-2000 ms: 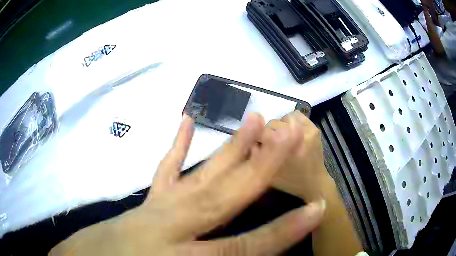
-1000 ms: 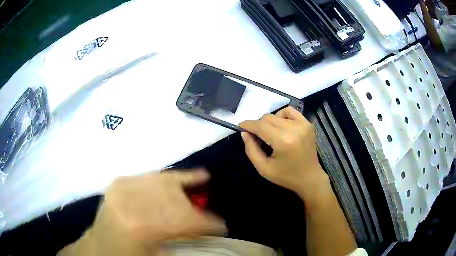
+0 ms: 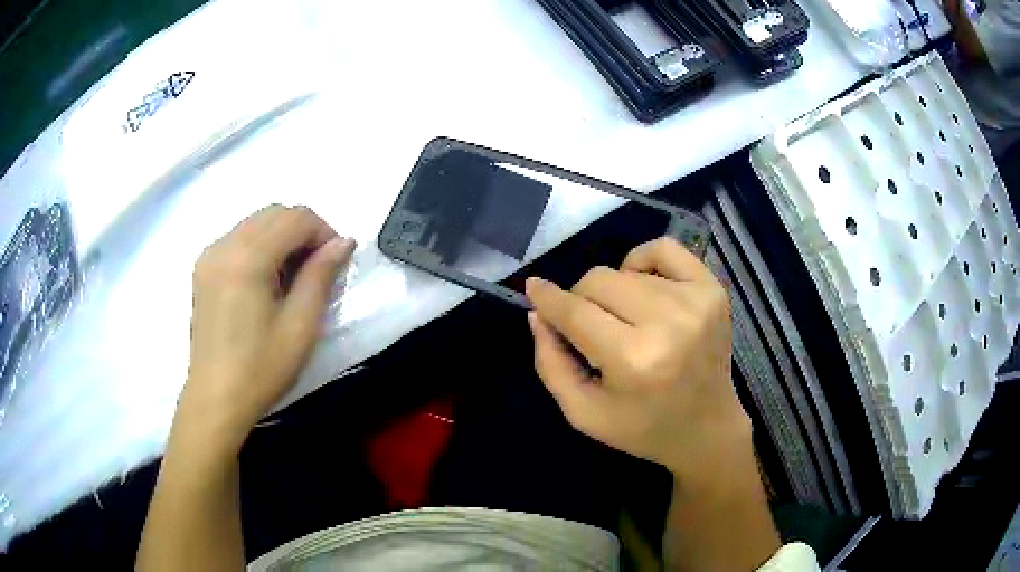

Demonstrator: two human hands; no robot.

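My right hand (image 3: pixel 643 352) grips a black phone middle frame (image 3: pixel 442 207) by its near long edge. The frame is tilted across the front edge of the white sheet, with its solid dark patch to the left and its opening toward my right hand. My left hand (image 3: pixel 263 307) is left of the frame, over the whitish stack of poly bags (image 3: pixel 241 168). Its thumb and fingers are curled together near wrinkled, shiny plastic; whether they pinch a bag is unclear. A printed triangle mark shows beyond it.
Bagged frames (image 3: pixel 39 279) lie at the far left. Two stacks of unbagged frames (image 3: pixel 638 56) stand at the back right, with a pale plastic-wrapped packet (image 3: pixel 867 28) beyond. A white blister tray (image 3: pixel 895 257) tops a stack at right. Part of a person shows at the top right.
My left hand has moved from over the frame, down past my lap, and up onto the bags at left. My right hand still holds the frame. The view has shifted slightly.
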